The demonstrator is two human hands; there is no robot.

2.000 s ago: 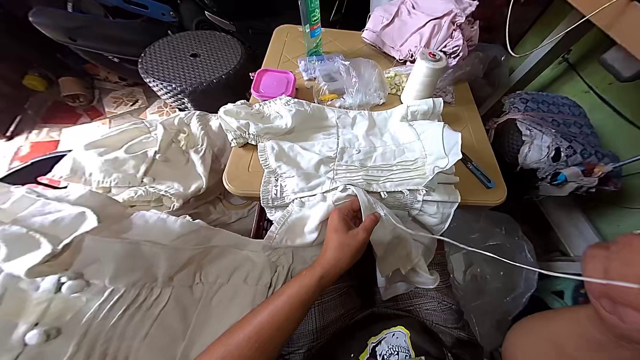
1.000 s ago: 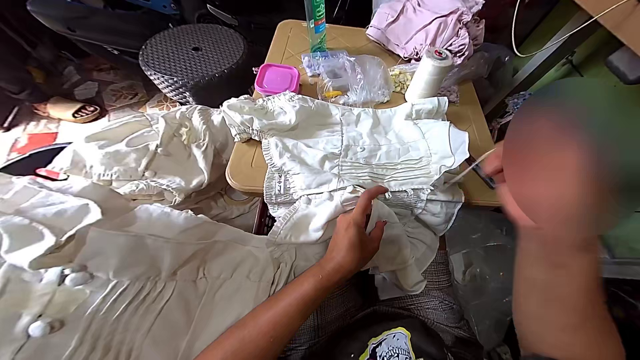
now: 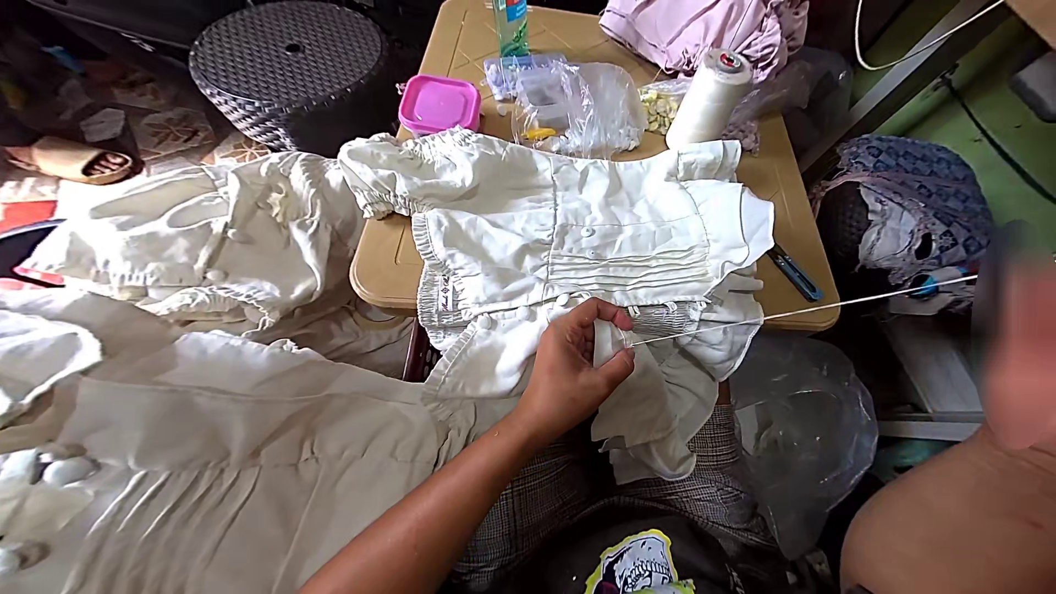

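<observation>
A small white garment (image 3: 495, 190) with pleats, a frilled edge and cloth-covered buttons lies over a tan plastic table. At its lower edge my left hand (image 3: 582, 359) pinches a fold of the white cloth between thumb and fingers. From that fold a white thread (image 3: 858, 304) runs taut to the right, toward my right hand (image 3: 1023, 355), which is blurred at the right edge. Its fingers and any needle cannot be made out. A thread cone (image 3: 711, 99) stands behind the garment, and a blue-and-black cutter (image 3: 794, 274) lies to its right.
The tan table (image 3: 384, 268) also bears a pink plastic container (image 3: 440, 104), a clear bag (image 3: 606, 107), a bottle (image 3: 512, 29) and pink cloth (image 3: 709, 33). More off-white garments (image 3: 247, 445) spread at left. A black woven stool (image 3: 289, 66) and a person's sandaled foot (image 3: 82, 161) are beyond.
My left hand, lying with fingers spread on the garment a second ago, now pinches its edge. My right hand has moved to the right, and the thread is stretched taut.
</observation>
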